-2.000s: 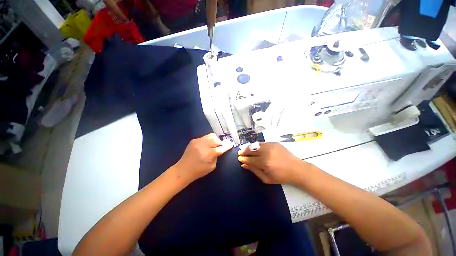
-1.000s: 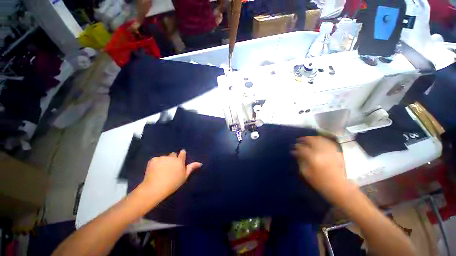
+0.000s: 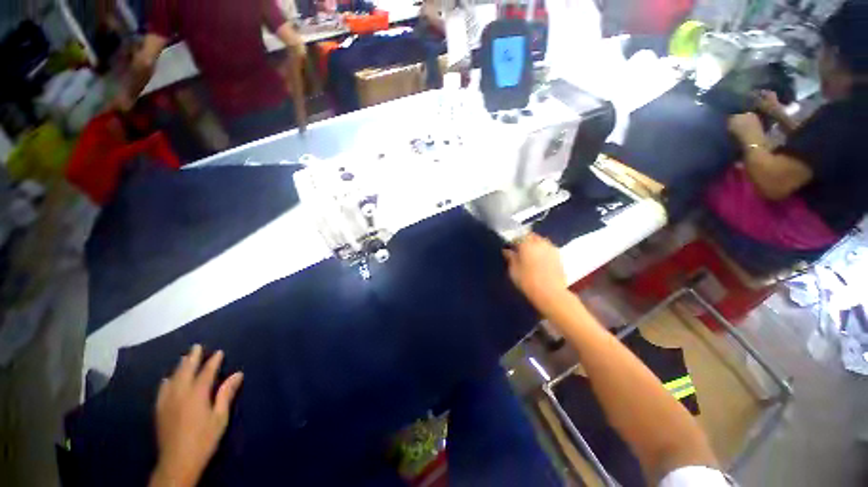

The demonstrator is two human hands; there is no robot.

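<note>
A large dark navy garment panel is spread across the white sewing table and over my lap, running under the presser foot and needle of the white sewing machine. My left hand rests flat on the panel at the left, fingers apart. My right hand is at the panel's right edge by the machine's right end, fingers curled at the cloth; whether it pinches the edge is unclear. Another navy cloth lies behind at the left.
A metal-frame cart at right holds a navy piece with a reflective stripe. Small dark pieces lie under the machine's right end. A person in dark clothes sits at right; another in maroon stands behind. A red bag is at left.
The view has turned right. My hands have left the needle area and moved wide apart. The panel is now spread sideways across the table. The cart's striped piece has come into view.
</note>
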